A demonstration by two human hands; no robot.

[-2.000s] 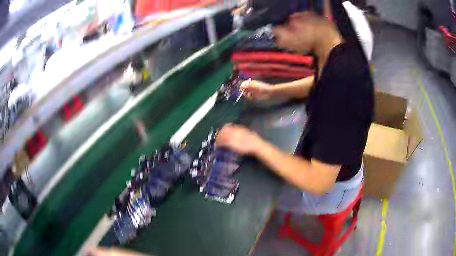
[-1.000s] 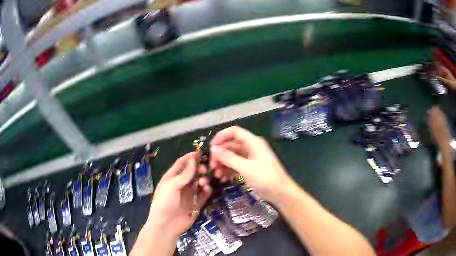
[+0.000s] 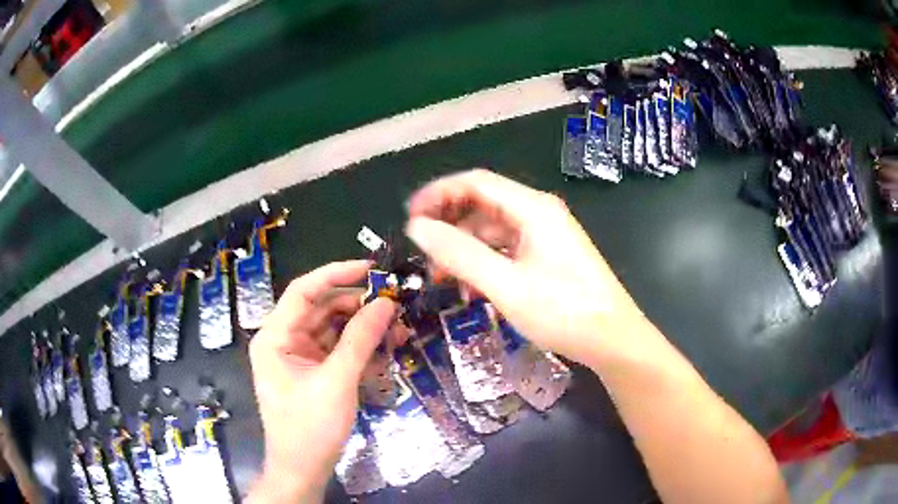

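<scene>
My left hand (image 3: pixel 320 359) holds a phone mainboard (image 3: pixel 379 285) between thumb and fingers; its blue top end with orange flex and small black and white parts shows, the rest is hidden by the hand. A white tab (image 3: pixel 371 238) stands out past that end. My right hand (image 3: pixel 512 251) is just right of and above it, slightly blurred, thumb near the fingers; I cannot tell whether it holds anything. The working pile of boards (image 3: pixel 478 354), silver below and blue above, lies fanned out under both hands.
Spaced, slanted boards (image 3: pixel 216 305) lie in two rows at left. Stacked boards (image 3: pixel 645 133) lie at upper right, with another stack (image 3: pixel 809 261) nearer the right edge. A pale rail (image 3: pixel 335 148) and green surface (image 3: pixel 394 69) run behind. A grey post (image 3: pixel 79 177) stands at upper left.
The view has turned from the neighbouring worker to my own bench. Since one second ago, my right hand has moved slightly away from my left, and the held board's top end now shows.
</scene>
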